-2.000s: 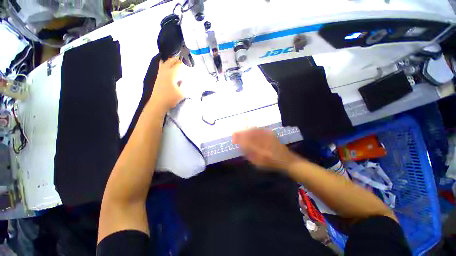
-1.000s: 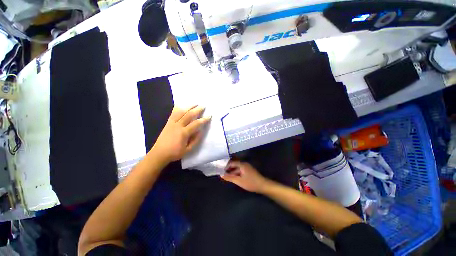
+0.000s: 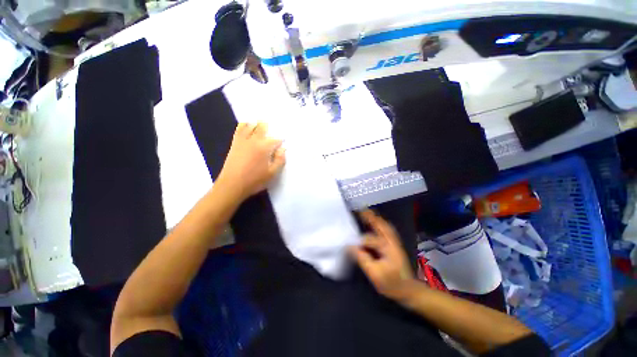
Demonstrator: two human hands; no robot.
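A long white fabric panel runs from below the machine's needle area over the table's front edge. A black fabric panel lies partly under it. My left hand rests on the white panel with fingers curled; whether it grips the cloth is hidden. My right hand is at the panel's lower right edge, slightly blurred, with fingers and thumb at the cloth; a grip cannot be made out. The presser foot and needle are just above and right of the white panel.
A stack of black cut pieces lies at the left. A second black pile lies right of the needle. A flat dark rectangle is farther right. A blue basket holds an orange packet and white strips. White-and-black pieces hang beside it.
Since one second ago the white panel has been spread out longer towards my lap. My right hand has moved right; my left hand has moved slightly up.
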